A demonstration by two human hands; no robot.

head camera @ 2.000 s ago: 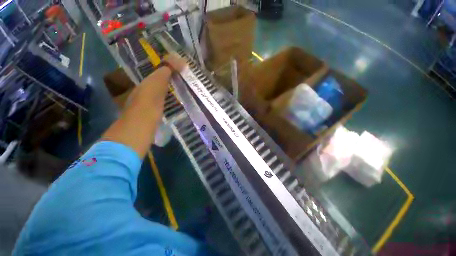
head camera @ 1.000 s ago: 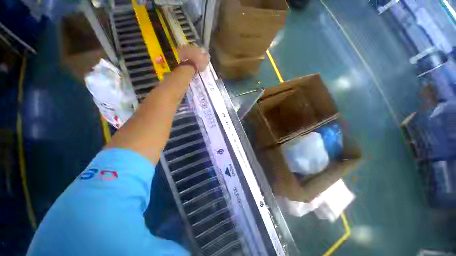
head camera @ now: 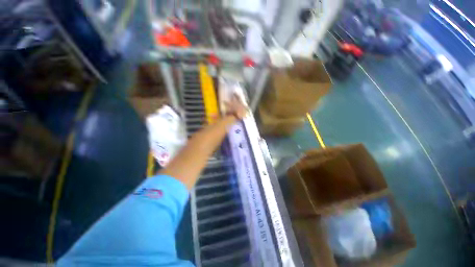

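A long narrow white carton [head camera: 252, 193] with black print lies lengthwise along the right side of a roller conveyor. My left hand [head camera: 237, 108] is at its far part, fingers over its top edge, and appears to grip it. The fingers are blurred. A pale strip shows just beyond my hand. My right hand is not in view.
A yellow bar [head camera: 209, 94] lies on the rollers left of my hand. A metal frame [head camera: 192, 55] crosses the far end. A white bag [head camera: 165, 134] hangs at the left side. Open brown cartons [head camera: 338, 174] stand on the right, one holding white and blue bags [head camera: 351, 233].
The view has shifted, showing more of the conveyor's far end. The carton's printed symbols now lie farther up the rollers and closer to my left hand, which stays on the carton.
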